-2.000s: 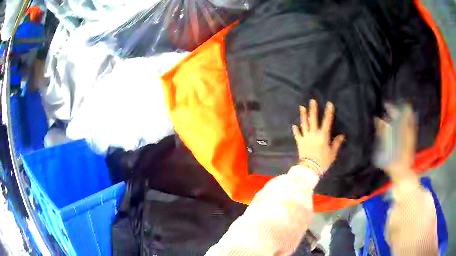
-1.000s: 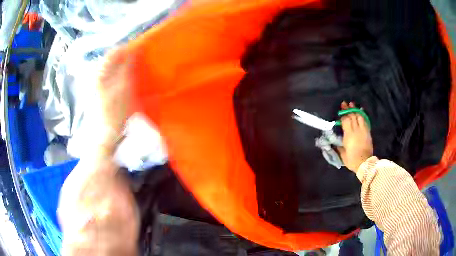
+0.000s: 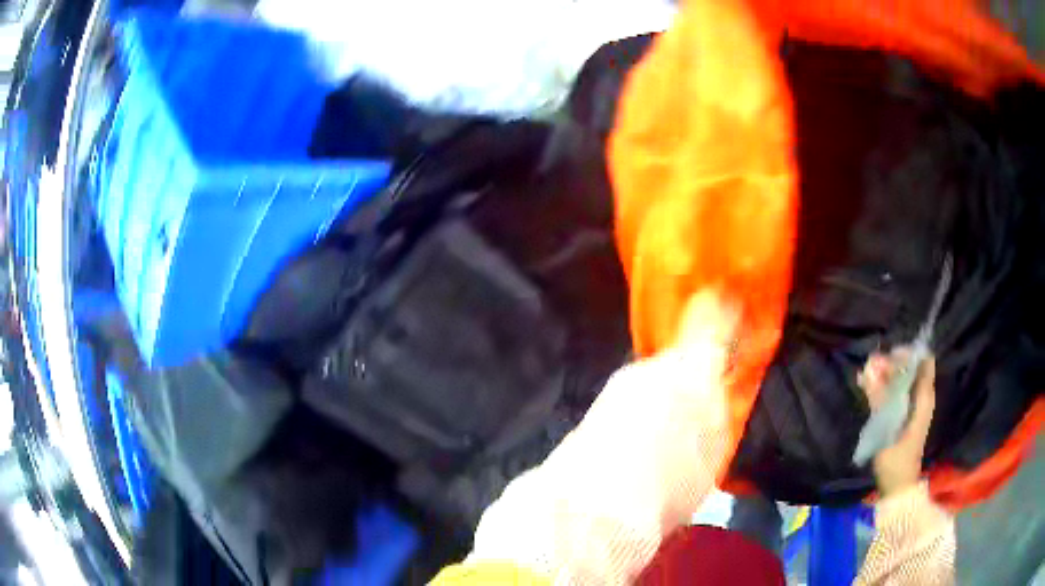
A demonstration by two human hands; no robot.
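Note:
Black sewn cloth (image 3: 848, 218) lies heaped at the right, with orange cloth (image 3: 705, 172) around its edges and folded up along its left side. My left hand (image 3: 713, 321) is blurred against the lower part of that orange fold; its fingers cannot be made out. My right hand (image 3: 900, 395) is at the lower right over the black cloth, shut on scissors (image 3: 942, 300) with the slim blade pointing up. A crumpled pale grey piece (image 3: 880, 426) shows at the same hand.
A blue crate (image 3: 252, 172) stands at the upper left. More black pieces (image 3: 447, 343) are piled between it and the orange cloth. A white bundle (image 3: 458, 52) is at the top. Part of a dark red apron (image 3: 710, 561) shows at the bottom.
The view has swung left and down. My left hand has moved from the far-left edge of the orange cloth to its fold. The scissors now point up rather than left.

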